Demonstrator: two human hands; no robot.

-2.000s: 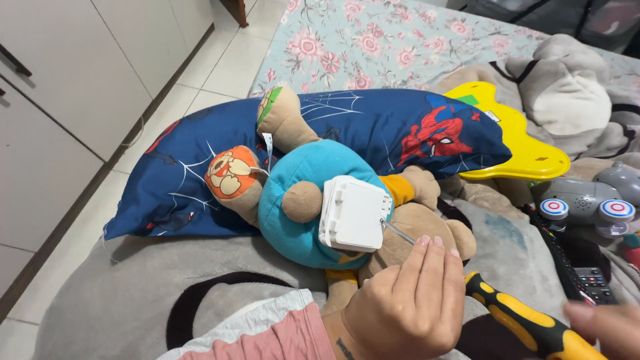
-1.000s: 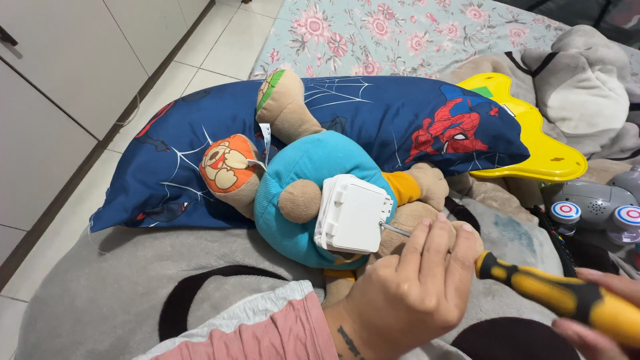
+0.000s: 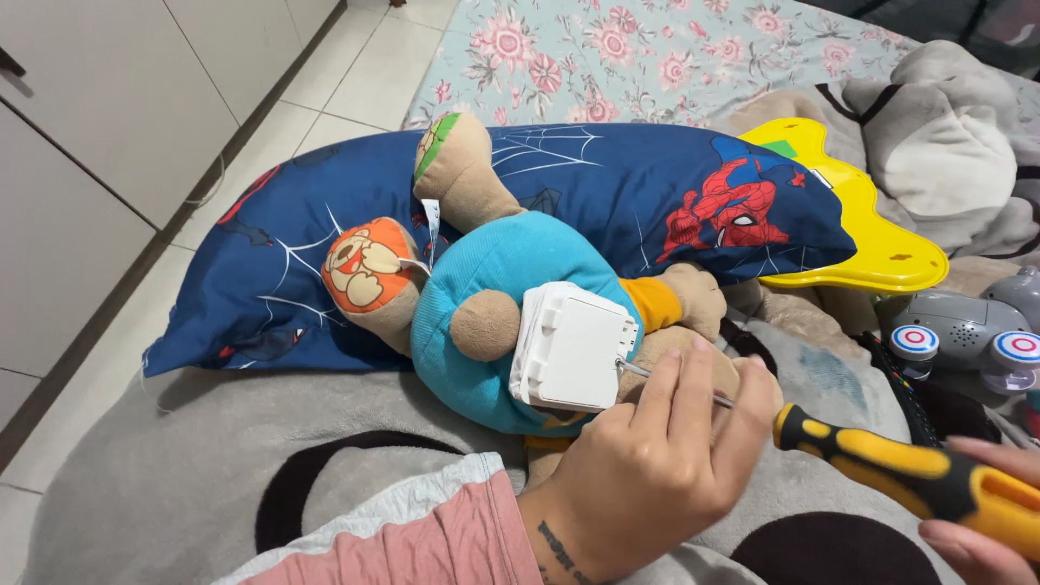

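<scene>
A stuffed toy in a turquoise garment (image 3: pixel 520 252) lies face down, with a white plastic battery box (image 3: pixel 575 349) on its back. The shaft of a screwdriver (image 3: pixel 894 463) with a black and yellow handle reaches the box's right edge, its tip at a screw spot. My left hand (image 3: pixel 670 443) steadies that shaft between its fingers, close to the box. At the right edge, my right hand (image 3: pixel 987 520) holds the handle; only part of this hand shows.
Behind the toy lies a dark blue pillow (image 3: pixel 357 187) with a superhero print. A yellow plastic piece (image 3: pixel 894 252), a grey plush (image 3: pixel 934 138) and a grey toy with wheels (image 3: pixel 951 325) are at the right. A grey blanket (image 3: pixel 187 471) lies beneath. White cabinets (image 3: pixel 114 106) stand at left.
Against two seconds ago, the screwdriver handle and my right hand sit differently at the right, with the fingers now around the handle. My left hand stays at the shaft.
</scene>
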